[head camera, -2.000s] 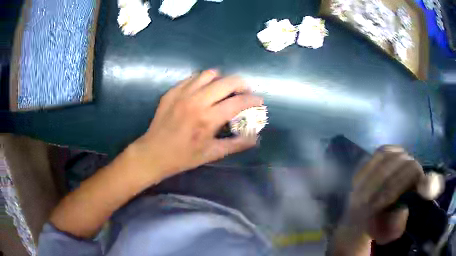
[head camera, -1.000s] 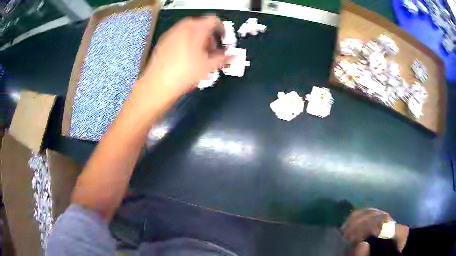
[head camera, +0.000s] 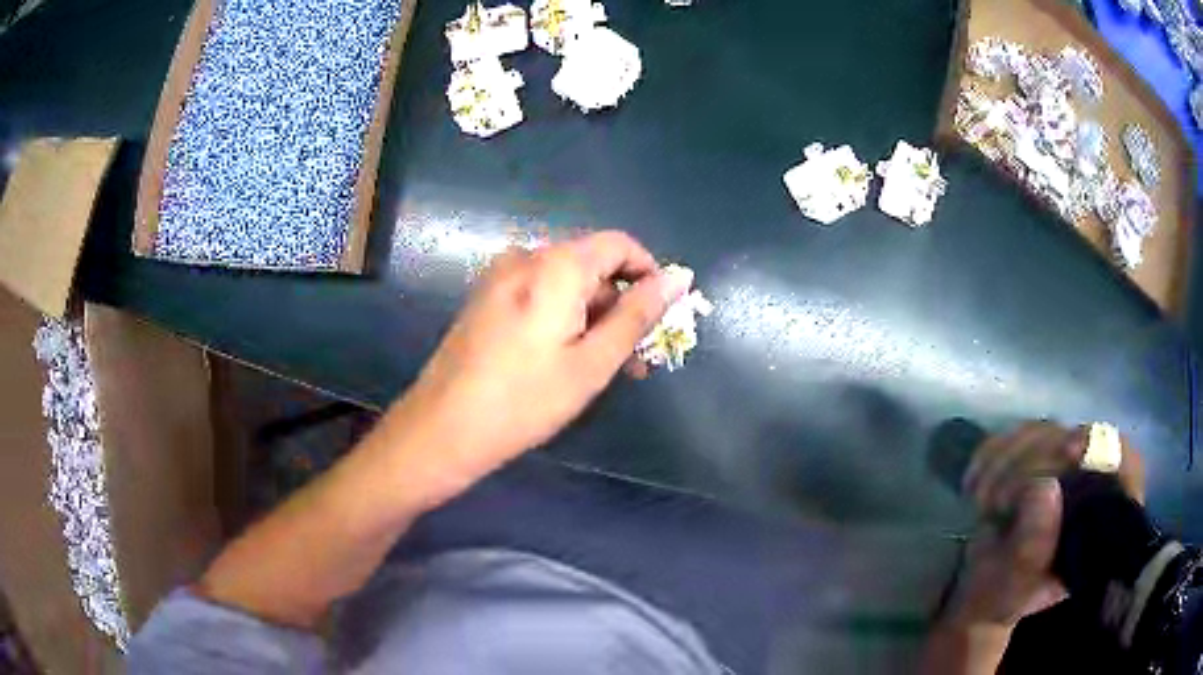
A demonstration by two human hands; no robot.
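Note:
My left hand (head camera: 528,343) holds a white contact carrier (head camera: 673,336) with gold metal between thumb and fingers, low over the middle of the dark green bench top. My right hand (head camera: 1036,495), with a cream wrap on one finger, grips a black electric screwdriver (head camera: 1106,538) at the lower right, near the bench edge. The screwdriver is apart from the held piece. Several white pieces stand in a group (head camera: 596,69) at the upper left of centre. Two more pieces (head camera: 829,182) lie side by side right of centre.
A long cardboard screw tray (head camera: 373,145) full of blue-grey grains lies at upper left. A cardboard parts tray (head camera: 1161,270) with loose white pieces is at upper right, beside a blue sheet (head camera: 1145,46). An open carton (head camera: 152,435) with white pieces stands below bench level at left.
My left hand has moved back from the group of white pieces to the bench middle and now holds a piece there. My right hand still grips the screwdriver. The camera view has shifted.

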